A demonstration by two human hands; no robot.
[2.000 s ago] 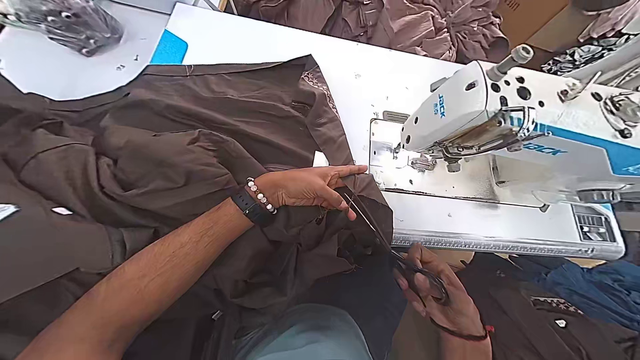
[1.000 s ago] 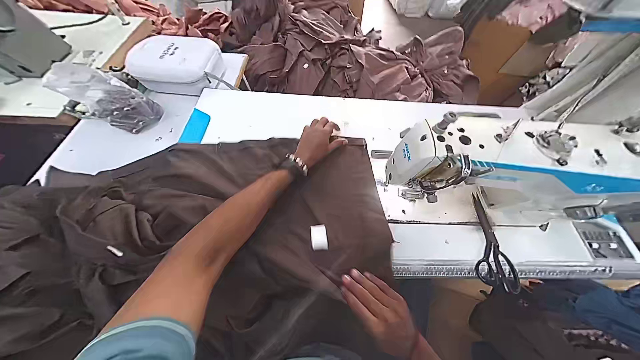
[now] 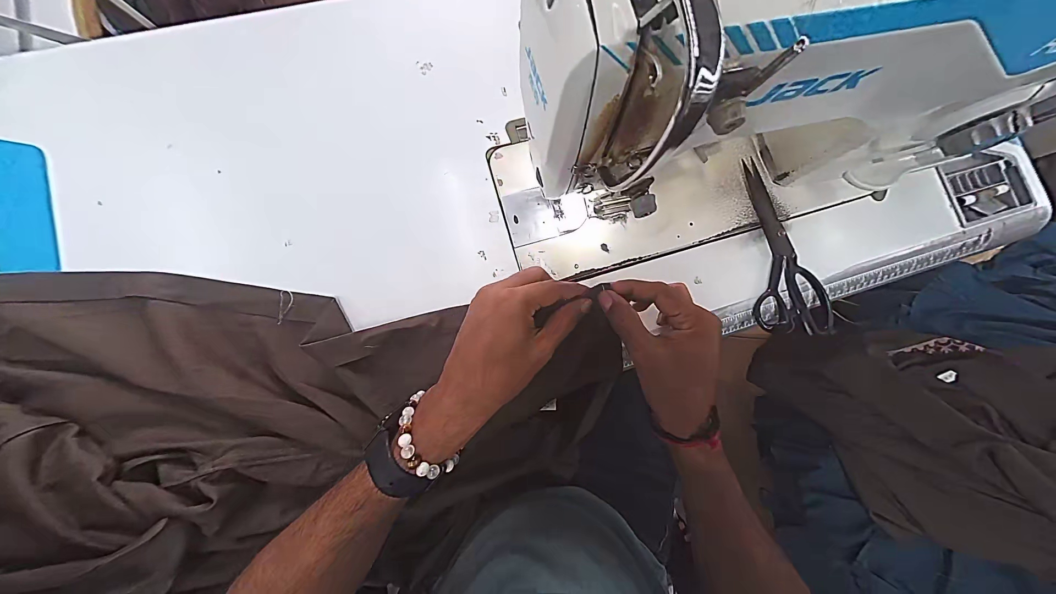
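Dark brown fabric (image 3: 247,363) spreads over the left of the table and hangs down toward my lap. My left hand (image 3: 516,330) pinches an edge of it between thumb and fingers, just in front of the sewing machine's needle plate. Close beside it, my right hand (image 3: 664,338) grips the same edge, the fingertips of both hands almost touching. The Jack sewing machine (image 3: 660,99) stands beyond my hands, its presser foot (image 3: 619,202) over the lit plate. Black-handled fabric scissors (image 3: 784,256) lie with closed blades on the machine bed, right of my hands.
The white tabletop (image 3: 272,148) extends left of the machine, with a blue patch (image 3: 25,206) at its left side. A small parts compartment (image 3: 986,190) is set in at the right. More brown cloth (image 3: 891,421) and blue cloth (image 3: 990,289) are heaped at the lower right.
Two seconds ago my right hand held the scissors; they now lie on the machine bed. My hands, apart on the cloth one second ago, have come together at its edge. The view is closer.
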